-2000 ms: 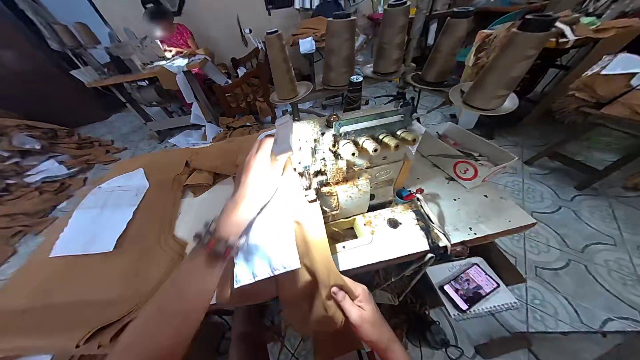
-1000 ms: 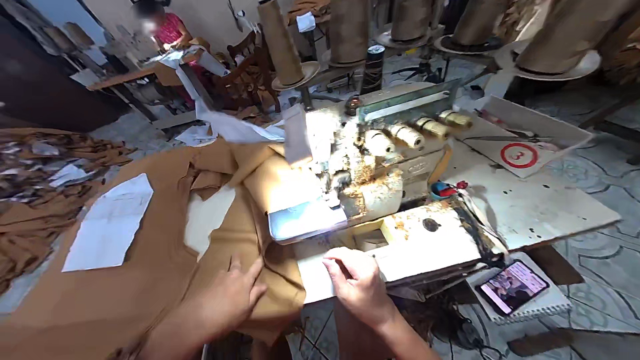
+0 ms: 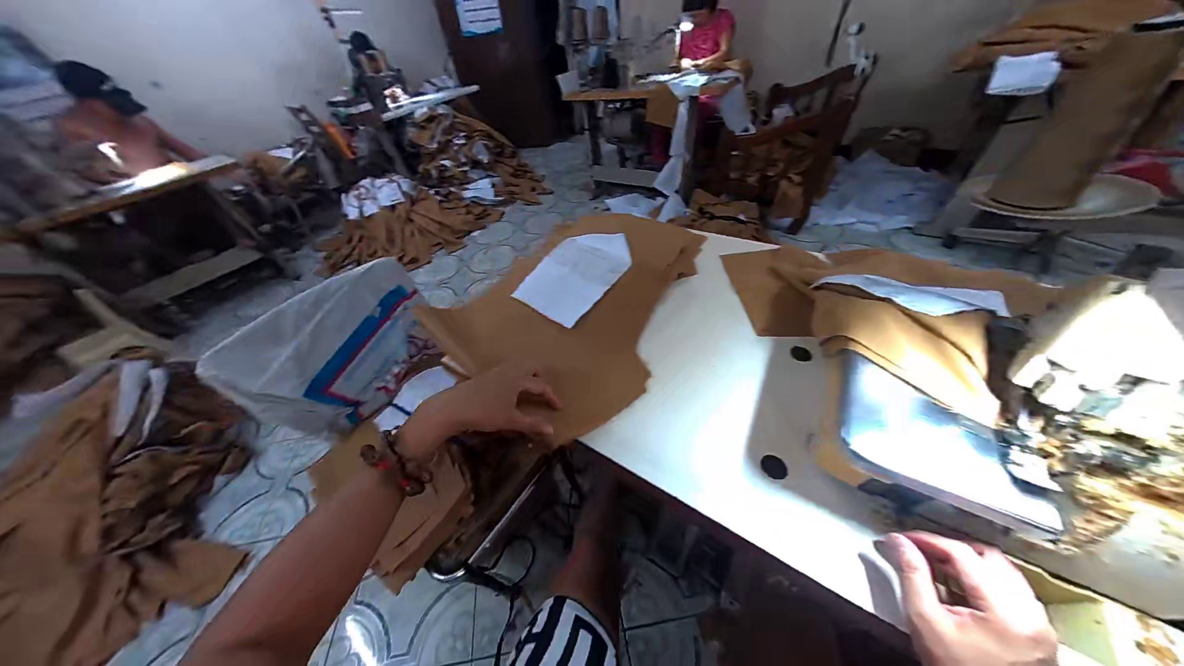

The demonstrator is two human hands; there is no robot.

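Observation:
My left hand point(image 3: 504, 402), with a beaded bracelet on the wrist, is over the near edge of a stack of brown fabric pieces point(image 3: 583, 370), its fingers curled and apart; whether it touches the top piece I cannot tell. A white paper piece point(image 3: 573, 276) lies on that stack. My right hand point(image 3: 976, 597) rests at the front edge of the white sewing table point(image 3: 712, 398), thumb and fingers apart, nothing seen between them. Beyond it is the metal plate point(image 3: 925, 444) of an overlock sewing machine point(image 3: 1119, 416), with folded brown fabric point(image 3: 906, 342) lying over its far part.
A white plastic sack point(image 3: 305, 342) and more cut brown pieces point(image 3: 425, 518) are left of the table. Fabric heaps point(image 3: 92, 499) lie on the tiled floor. Two people sit at sewing machines at the back and far left. A large thread cone point(image 3: 1073, 129) stands at right.
The view has swung far to the left. My left hand has moved from fabric beside the machine to the stack at the table's left end. My right hand stays near the machine's front.

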